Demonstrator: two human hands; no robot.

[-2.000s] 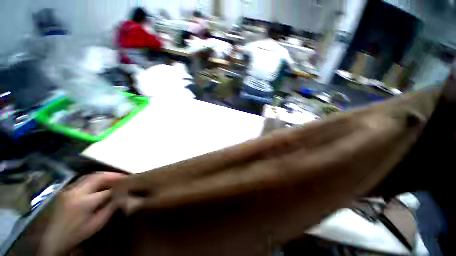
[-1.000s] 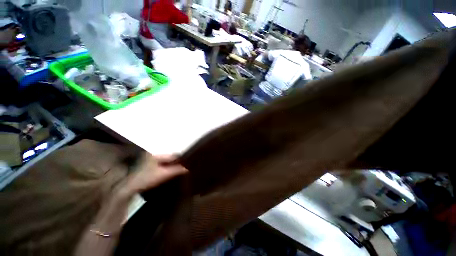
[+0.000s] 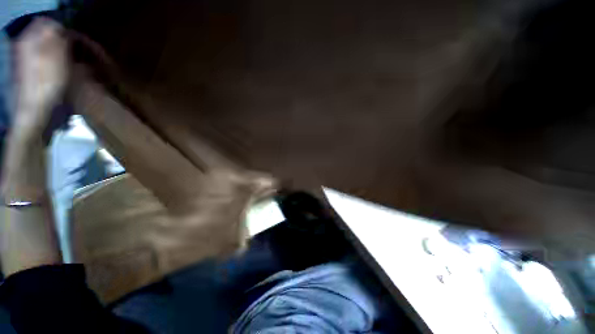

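Observation:
A large brown cloth fills the upper part of the view, very close and blurred. My left hand is at the upper left with its fingers closed on the cloth's edge. A thin bracelet shows on that wrist, above a dark sleeve. More brown cloth hangs in folds below, at the left. My right hand cannot be made out; the right side is dark cloth and blur.
A white table top with a dark edge runs along the lower right. Blurred white machine parts stand on it. Blue-grey clothing shows at bottom centre. A pale bin rim shows at the left.
The view has swung down towards the lap. My left hand, holding the cloth, has shifted to the upper left. The cloth now covers the upper view, and the green basket is out of sight.

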